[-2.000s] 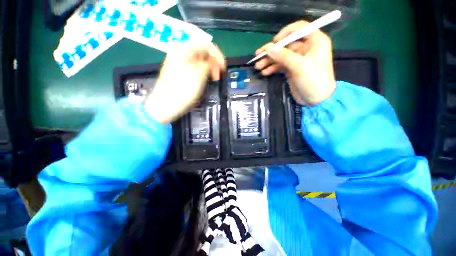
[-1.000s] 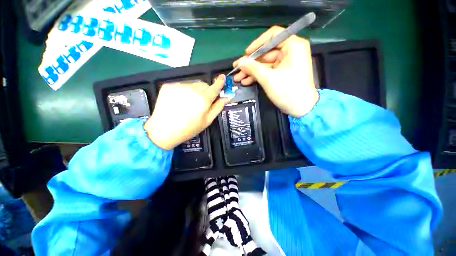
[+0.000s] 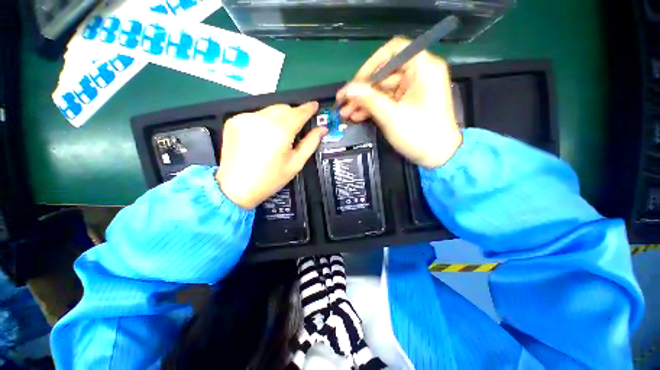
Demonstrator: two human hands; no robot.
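Observation:
A phone half-assembly (image 3: 352,222) lies in a middle slot of the black phone tray (image 3: 391,194), its battery (image 3: 349,183) showing. A bright blue sticker (image 3: 334,127) is at its camera end. My right hand (image 3: 405,101) holds grey tweezers (image 3: 420,45) like a pen, tip down at the sticker and partly hidden by the fingers. My left hand (image 3: 271,148) is at the left of the sticker, thumb and index finger apart at its edge. I see nothing held in it. Other phones lie in slots on both sides, partly hidden by my hands and sleeves.
White sticker sheets (image 3: 264,66) with rows of blue shapes lie crossed on the green bench (image 3: 61,162) at the upper left. A clear plastic tray (image 3: 347,22) stands behind the phone tray. A brown box (image 3: 54,278) is at the lower left.
Since two seconds ago, both hands have come together at the phone's camera end. In the last second, my left thumb and index finger have spread slightly off the sticker, showing more of it.

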